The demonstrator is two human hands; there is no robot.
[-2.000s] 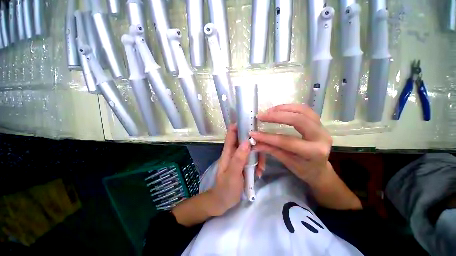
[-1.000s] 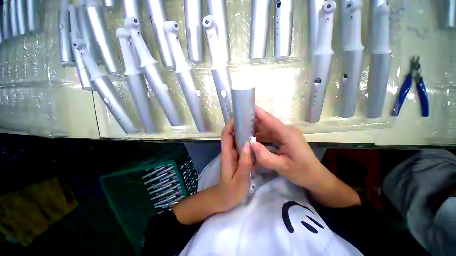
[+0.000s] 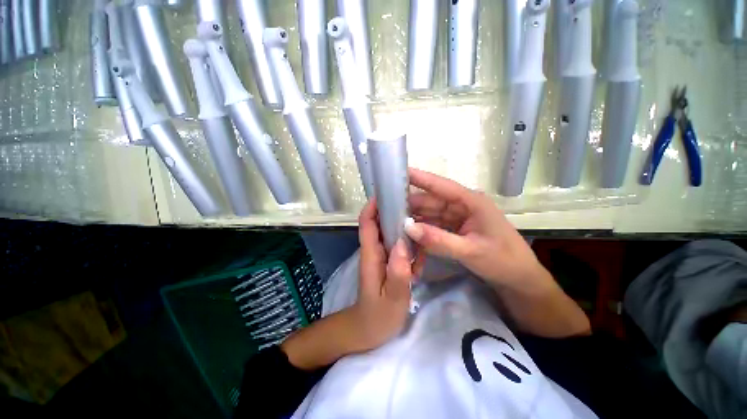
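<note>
A silver-grey handpiece unit (image 3: 390, 176) is held upright over my lap at the bench edge, its wide flat end pointing away from me. My left hand (image 3: 378, 290) is closed around its lower part and hides most of the neck. The small white head (image 3: 414, 308) shows below my fingers. My right hand (image 3: 471, 241) is at the unit's right side, its thumb at a small white button (image 3: 410, 223) on the body. Fingers of the right hand are behind the body. Whether the button sits fully in its opening cannot be told.
More units lie on clear trays, left (image 3: 311, 155) and right (image 3: 516, 139). Blue-handled cutters (image 3: 673, 143) lie at the right. A green crate (image 3: 196, 327) with slim pieces stands below the bench edge at left. Grey cloth (image 3: 696, 303) shows at far right.
The unit has turned a little about its length, so its row of dots no longer shows. My right fingers have moved from beside the body to behind it, with the thumb at the button.
</note>
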